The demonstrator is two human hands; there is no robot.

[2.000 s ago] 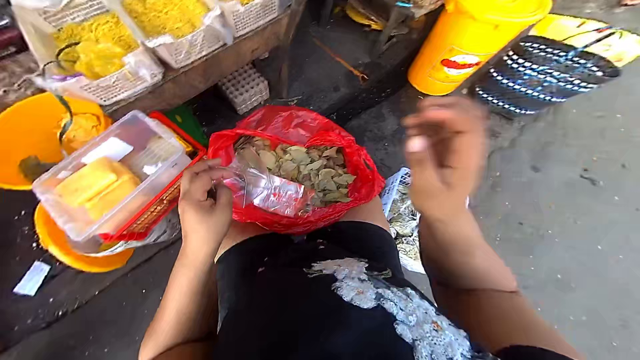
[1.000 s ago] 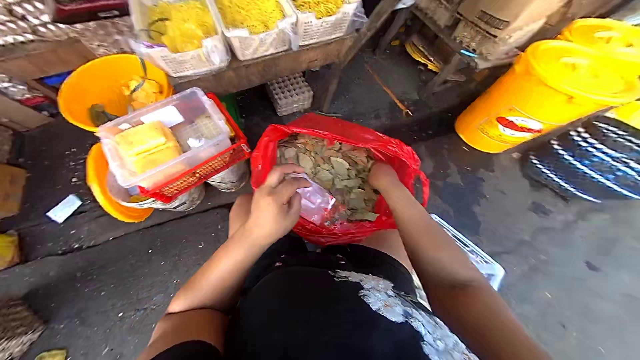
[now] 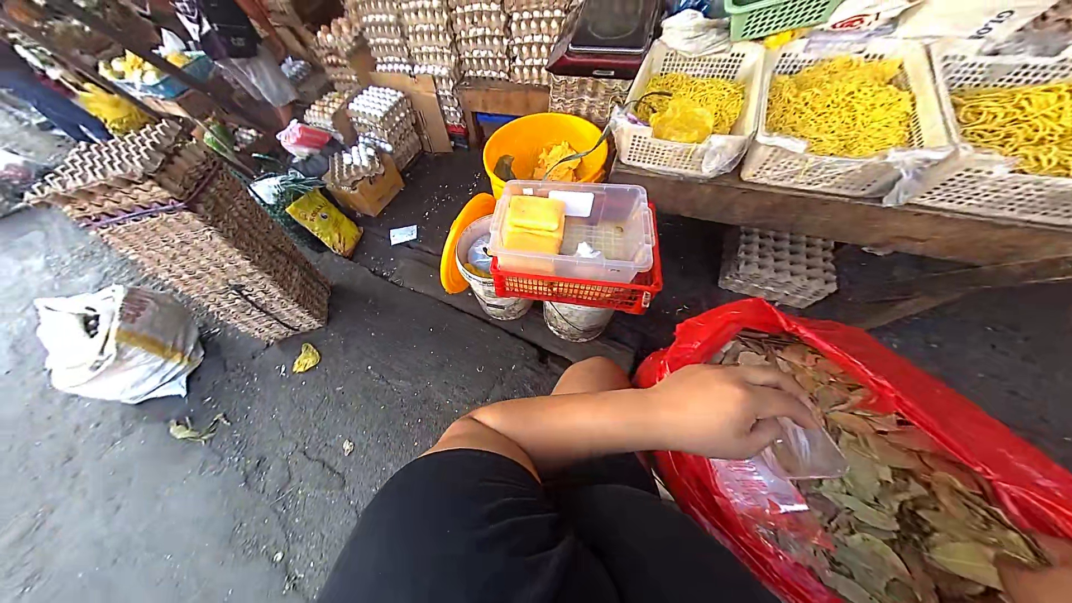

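Note:
Dried bay-like leaves (image 3: 888, 477) fill a red plastic bag (image 3: 938, 419) that stands open against my lap. Over the bag's left side, my left hand (image 3: 737, 410) pinches a small clear plastic bag (image 3: 804, 452) between thumb and fingers. A packet of clear plastic with red print (image 3: 758, 490) lies under it on the leaves. At the lower right edge, my right hand (image 3: 1034, 574) is mostly cut off by the frame; its visible part touches the leaves, and its fingers are not clear.
Ahead, a clear plastic box (image 3: 620, 243) with yellow blocks rests on a red basket (image 3: 578, 293) over white buckets. White crates of yellow noodles (image 3: 837, 109) line a wooden table at upper right. Stacked egg trays (image 3: 209, 234) and a white sack (image 3: 117, 343) stand at left. A person (image 3: 239, 54) stands at upper left.
My right hand came down from the air beside the red bag and reached into the leaves. The view has swung far to the left.

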